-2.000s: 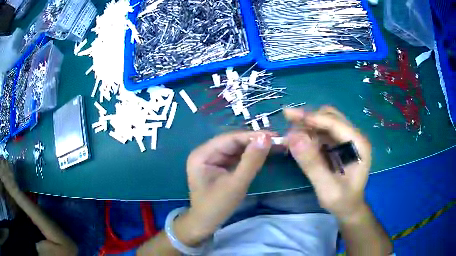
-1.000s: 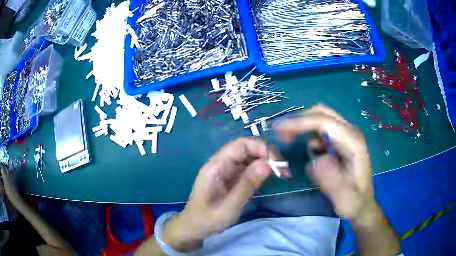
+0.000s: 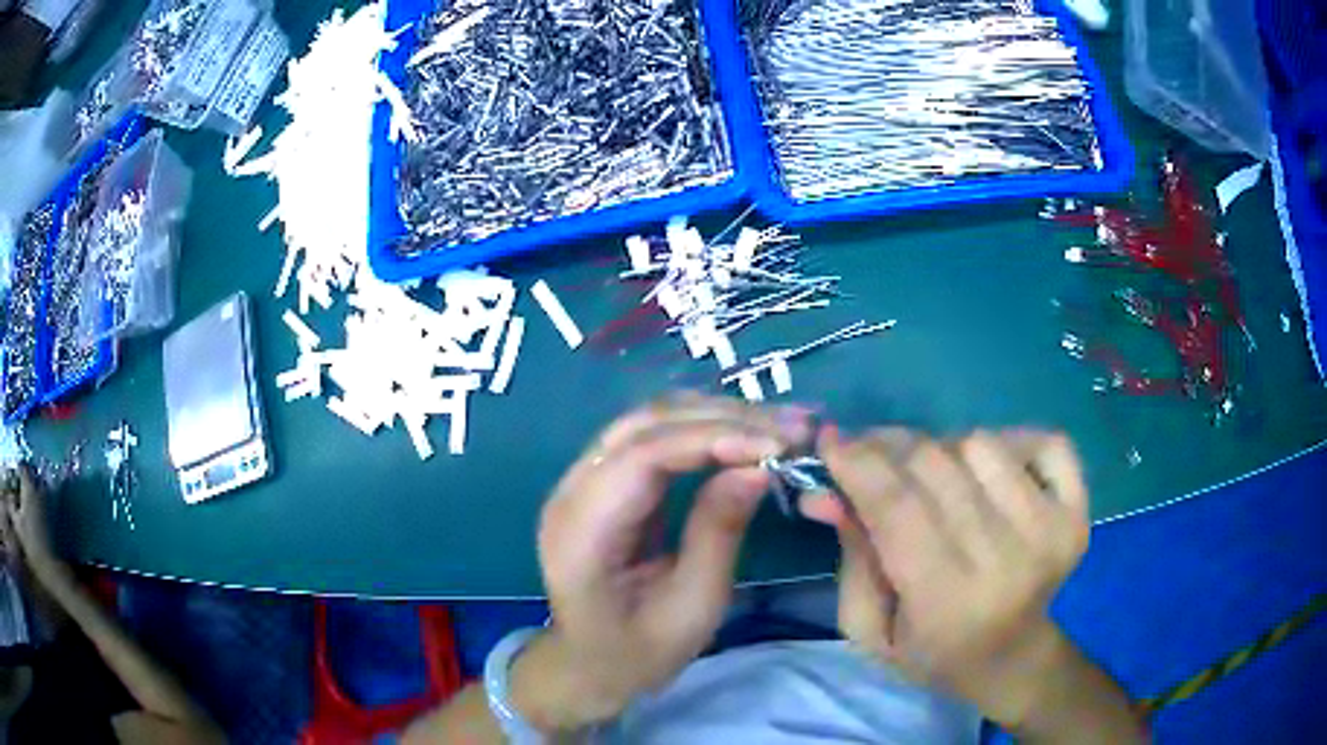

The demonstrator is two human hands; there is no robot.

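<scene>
My left hand (image 3: 655, 524) and my right hand (image 3: 946, 546) meet low in the centre, above the green top's front edge. Both hold a small silvery-white wire part (image 3: 796, 473) between their fingertips; its details are blurred. The dark hand tool does not show; the right palm is turned away. Just above the hands lies a small heap of sleeved pieces (image 3: 702, 299), thin leads with white blocks at one end. White sleeves (image 3: 408, 357) lie in a large loose pile to the left.
Two blue trays (image 3: 750, 201) at top centre hold short metal parts and long leads. A digital scale (image 3: 216, 393) lies left. Red leads (image 3: 1179, 277) are scattered right. Clear plastic boxes (image 3: 1193, 73) stand at both upper corners. Another person's arm (image 3: 102, 619) shows at lower left.
My right hand has come in from the right to meet my left hand and turned its back to view. The black and silver tool seen earlier in the right palm no longer shows.
</scene>
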